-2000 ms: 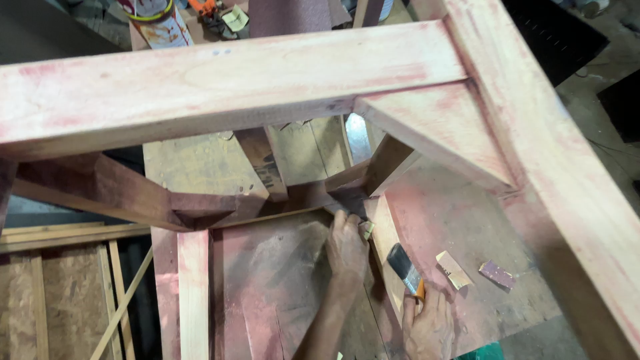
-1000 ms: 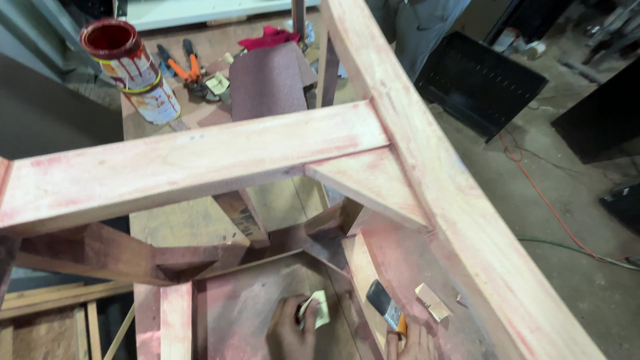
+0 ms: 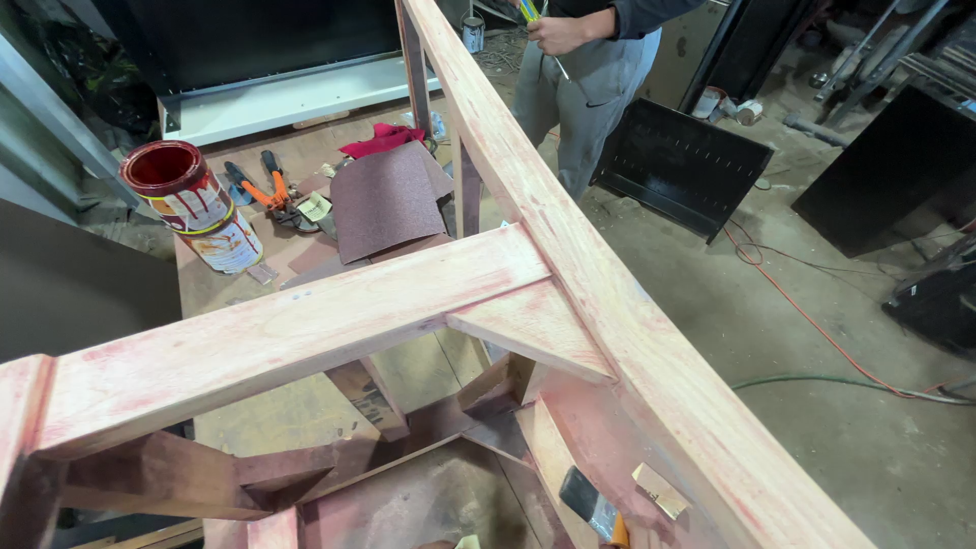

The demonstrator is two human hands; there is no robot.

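At the bottom edge, only a sliver of my left hand [image 3: 437, 544] shows, against a small pale folded piece of sandpaper [image 3: 467, 542]. The fingers of my right hand [image 3: 648, 538] just enter at the lower right, beside the orange handle of a paintbrush [image 3: 591, 499]; whether they grip it is hidden. Dark bristles on the brush point up and left, over the lower rail. A wooden frame [image 3: 305, 313] with reddish stain traces spans the view, a triangular corner brace [image 3: 541, 324] at its joint. Right of the brush lies another sandpaper piece [image 3: 660, 490].
Stacked, paint-streaked cans [image 3: 191, 202], orange-handled pliers [image 3: 267, 191], a large sandpaper sheet [image 3: 389, 202] and a red cloth [image 3: 381, 141] occupy the table. Beyond the long rail [image 3: 610, 305], a person [image 3: 583, 84] stands holding a tool. Black panels [image 3: 682, 168] and an orange cord [image 3: 808, 316] are on the floor.
My left hand has come away from the inner corner, toward the bottom edge, with the pale sandpaper. The view has tilted upward, so both hands are mostly cut off.
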